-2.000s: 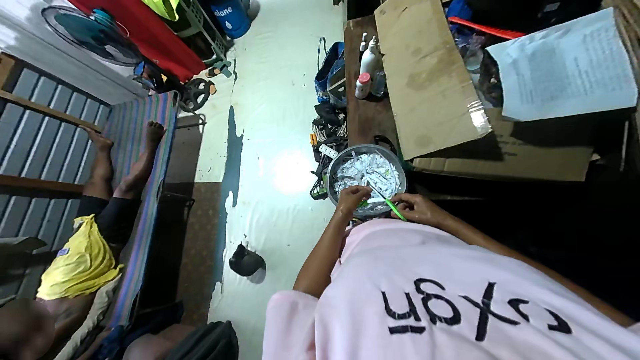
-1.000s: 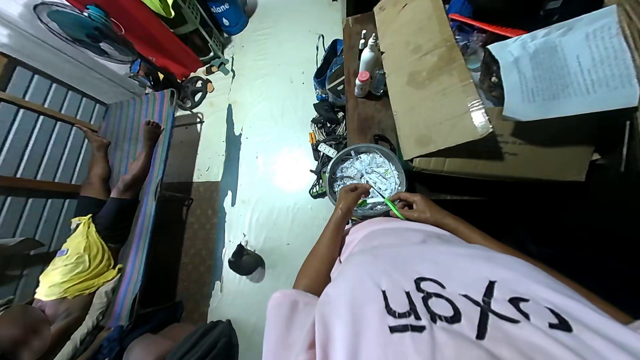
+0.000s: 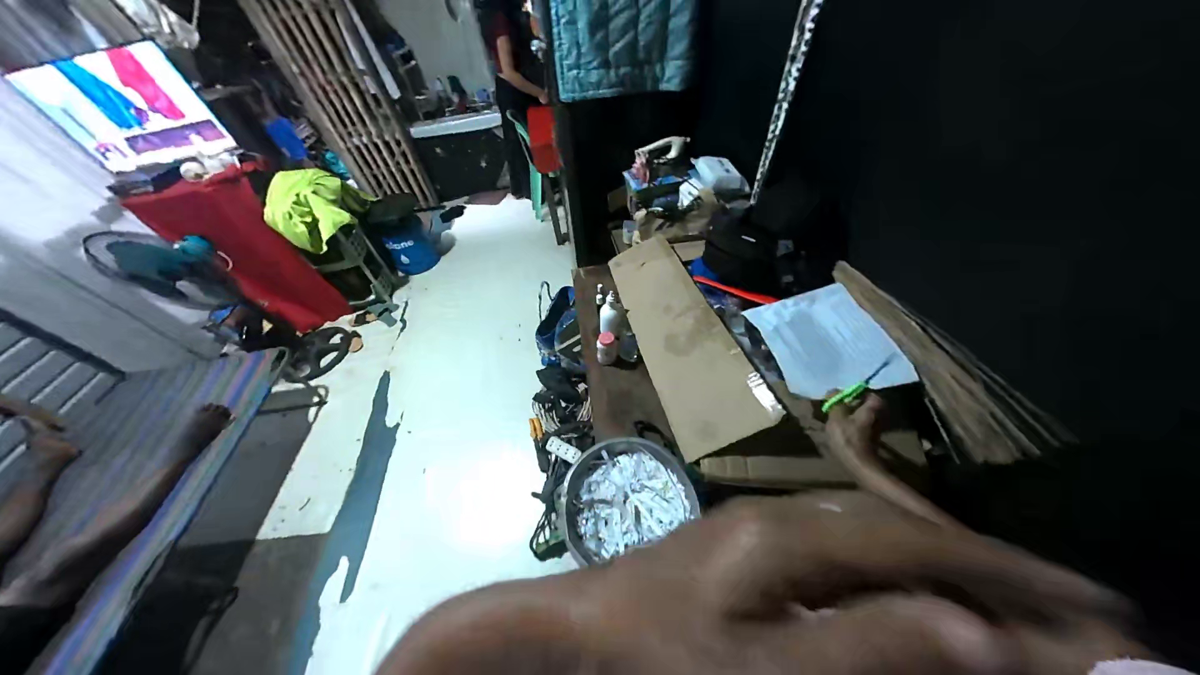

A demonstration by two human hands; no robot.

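My right hand [image 3: 855, 433] grips scissors with green handles [image 3: 846, 397], whose blades point up and right over a white printed sheet [image 3: 825, 339]. My left hand [image 3: 750, 591] is very large and blurred across the bottom, close to the camera; its fingertips cannot be made out, and nothing shows in it. Beyond it stands a round metal basin [image 3: 569, 516] filled with cut white paper pieces [image 3: 630, 502], its lower right rim hidden by that hand.
Cardboard [image 3: 689, 352] lies on the wooden table [image 3: 614, 398] beside bottles [image 3: 607, 349]. Cables and a power strip [image 3: 562, 450] lie left of the basin. A person's legs [image 3: 112, 506] rest on a striped mat [image 3: 202, 459]. Another person [image 3: 516, 84] stands at the back.
The view has swung up. My right hand has moved away from the basin with the scissors to the printed sheet. My left hand has left the basin and come close to the camera.
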